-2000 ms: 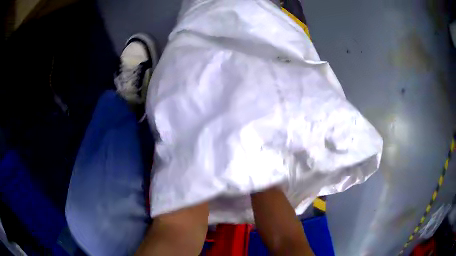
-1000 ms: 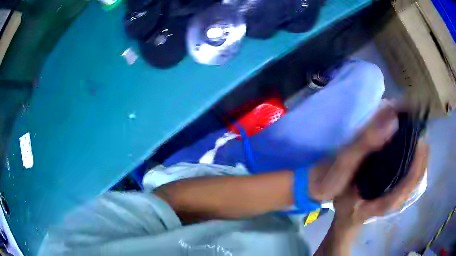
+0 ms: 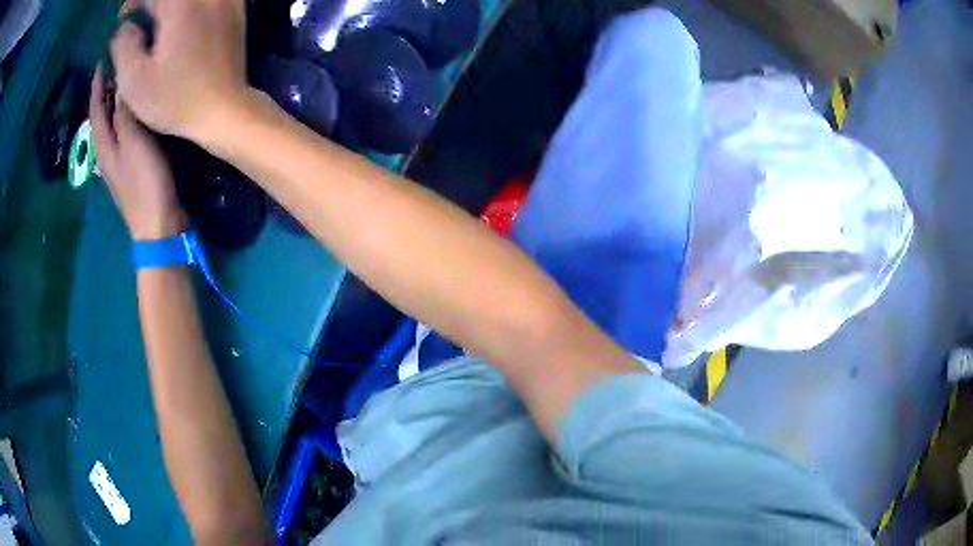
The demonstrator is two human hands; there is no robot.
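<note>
Black round speaker discs [image 3: 384, 91] lie in a heap on the blue-green mat [image 3: 117, 373] at the upper left. My right hand [image 3: 184, 66] reaches over the left part of the heap, fingers bent, near the top edge. My left hand [image 3: 133, 165], with a blue wrist strap, is just below and left of it, partly covered by it. Something dark shows between the fingers, but I cannot tell whether either hand holds it. The undersides of both hands are hidden.
A green and white solder reel [image 3: 80, 155] stands beside my left hand. A white paper slip [image 3: 109, 493] lies on the mat. A crumpled white bag [image 3: 795, 213] is right of my leg. A cardboard box [image 3: 822, 32] is at the top right.
Both hands have moved from the right side, where they held black discs, to the heap at the upper left. Earlier, both forearms were at the white bag.
</note>
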